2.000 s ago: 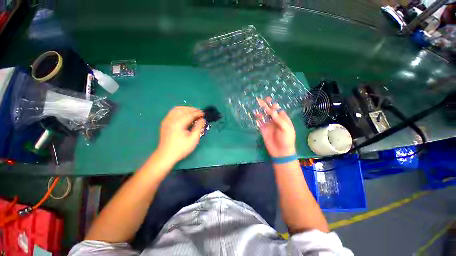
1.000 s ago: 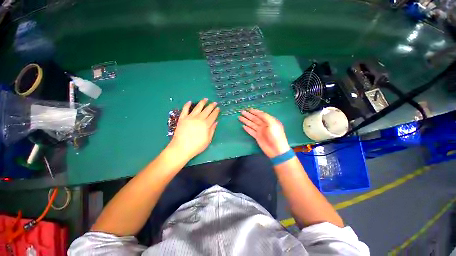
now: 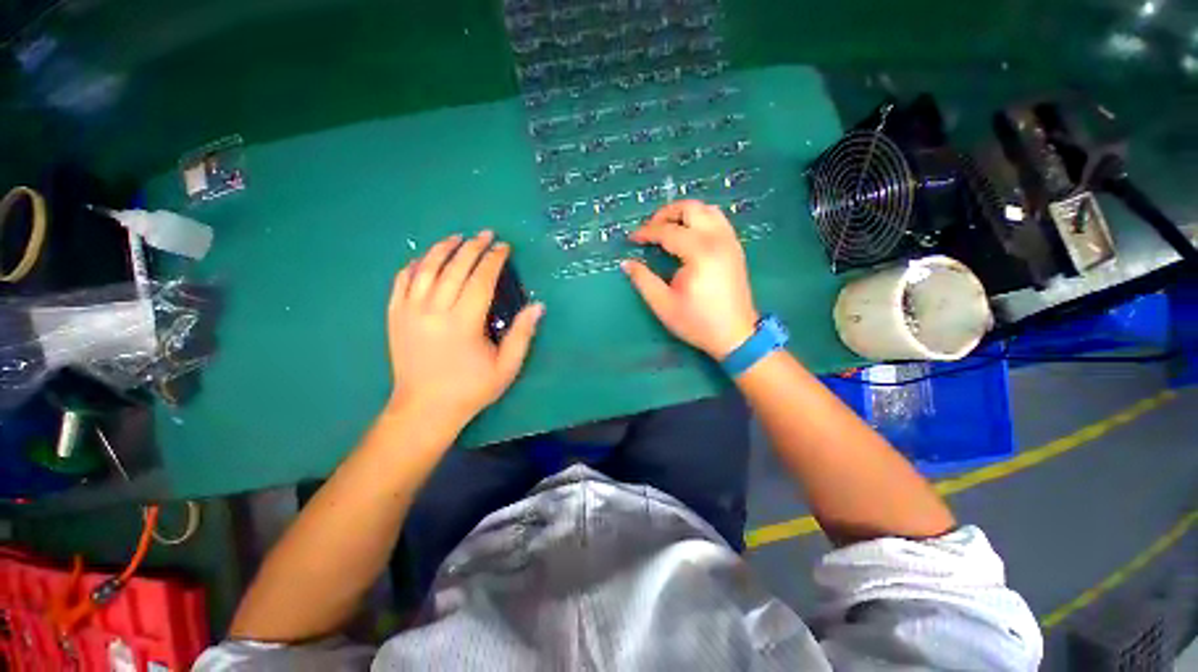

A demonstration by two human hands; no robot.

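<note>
My left hand (image 3: 453, 322) lies palm down on the green mat (image 3: 302, 315), over a pile of wired components. Black wires (image 3: 503, 305) of the pile show between its thumb and forefinger. The rest of the pile is hidden, so I cannot tell if the hand grips it. The clear blister tray (image 3: 641, 131) with rows of small boards lies flat in front of me. My right hand (image 3: 696, 278) is at its near right corner, with thumb and forefinger apart and fingertips over the lowest rows. No held thing shows in it.
At right are the fume fan (image 3: 861, 197), the white pot (image 3: 913, 310) and a dark metal holder (image 3: 1080, 230). At left are a dispensing bottle (image 3: 171, 232), plastic bags (image 3: 92, 335), a solder spool (image 3: 68, 436) and a tape roll (image 3: 20, 234). A small clear pack (image 3: 213, 171) lies at back left.
The blister tray, first lifted and tilted in my right hand, now lies flat. My left hand has settled over the pile. My right hand has reached over the tray's near edge. The view has shifted.
</note>
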